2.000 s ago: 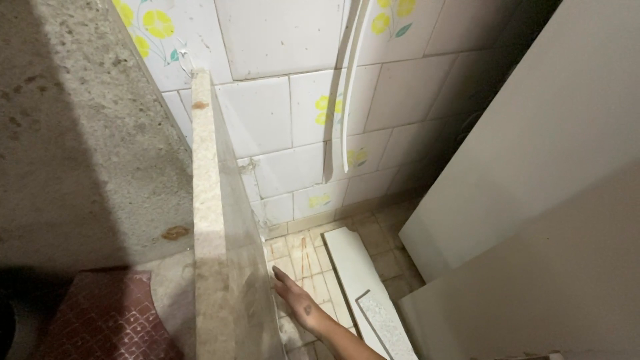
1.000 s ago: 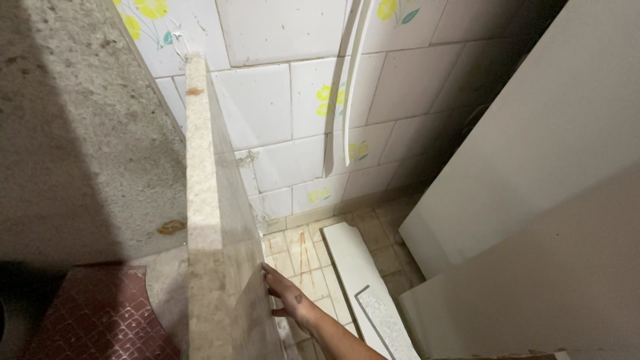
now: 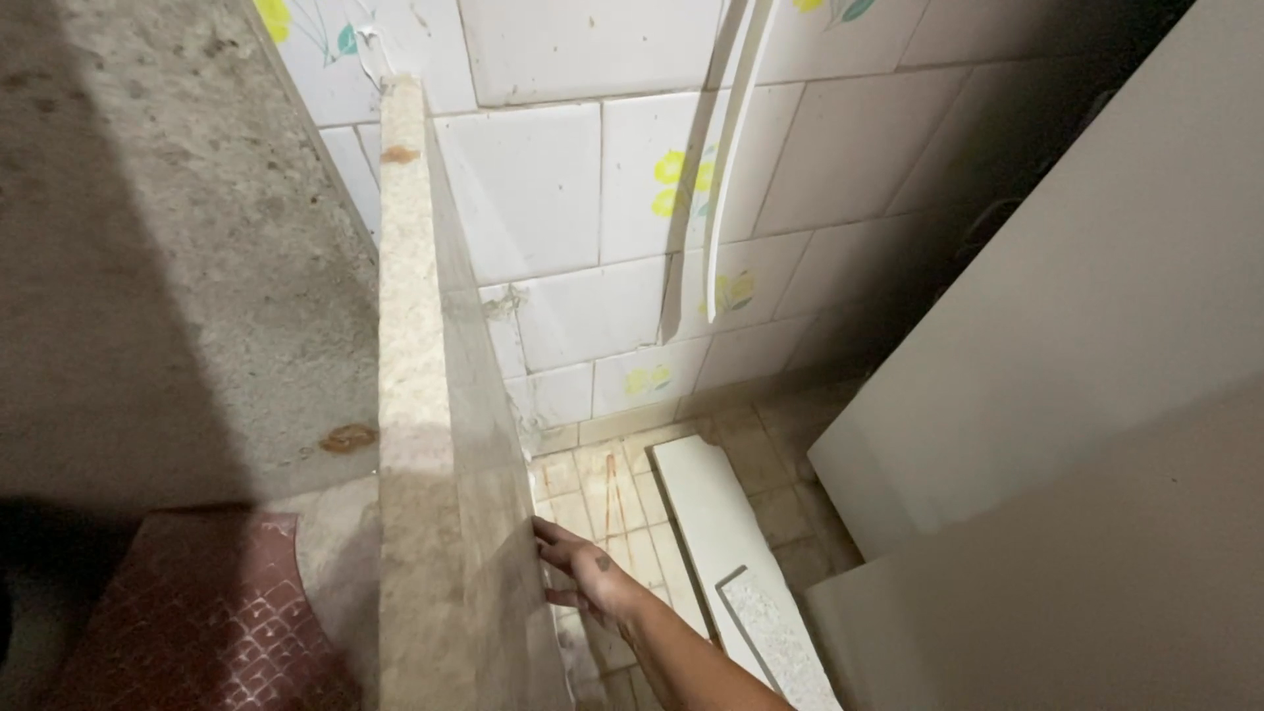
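My right hand (image 3: 592, 578) reaches in from the lower right, palm side turned toward a thin upright stone-like slab (image 3: 415, 385). Its fingertips meet the slab's right face near the lower far edge, and the thumb sits lower, apart from the fingers. No object shows in the hand; the tips are partly hard to make out. My left hand is out of view. Beside the forearm, a long white board (image 3: 706, 504) lies on the tiled floor, with a rough-surfaced pale piece (image 3: 775, 632) on it.
Behind stands a white tiled wall (image 3: 523, 197) with yellow flowers. A thin white strip (image 3: 729, 178) hangs in front of it. Large pale panels (image 3: 1047, 296) fill the right side. At left are a rough concrete surface (image 3: 188, 247) and a dark red patterned surface (image 3: 237, 612).
The fingers of my right hand, straighter and closer together two seconds ago, are now more bent and spread, with the thumb apart. The slab and the floor board look unmoved.
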